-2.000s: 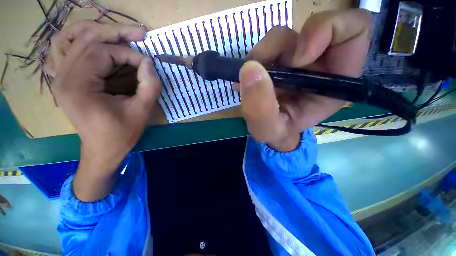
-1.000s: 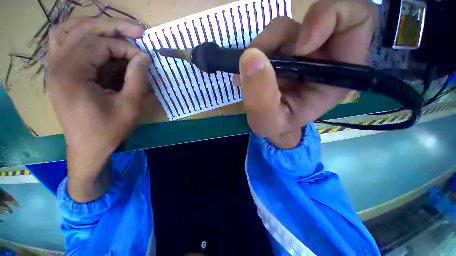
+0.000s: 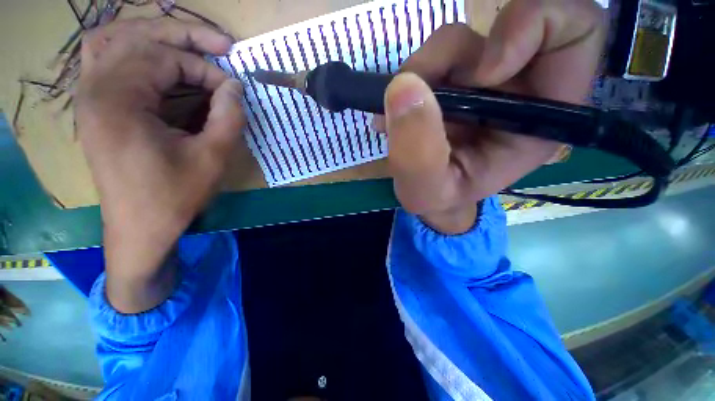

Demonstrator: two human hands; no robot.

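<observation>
The white striped panel (image 3: 313, 129) lies tilted on the tan cardboard sheet. My right hand (image 3: 478, 117) holds the black soldering iron (image 3: 361, 88); its metal tip points left and is at the panel's upper left part. My left hand (image 3: 157, 117) is at the panel's left edge, thumb and index finger curled together close to the tip. Whether a wire lead is between those fingers is too small to tell. Loose dark wire leads (image 3: 56, 88) lie in a tangle behind and left of my left hand.
The cardboard sheet (image 3: 47, 153) lies on a green bench top (image 3: 306, 205). A metal-rimmed box with yellowish inside (image 3: 652, 43) stands among black items at upper right. The iron's black cord (image 3: 619, 201) loops at the right. Part of another person's hand (image 3: 11, 307) shows at far left.
Since two seconds ago my left hand has moved slightly, with its thumb still near the iron's tip. The whole view has shifted a little. The iron stays at the panel's upper left part.
</observation>
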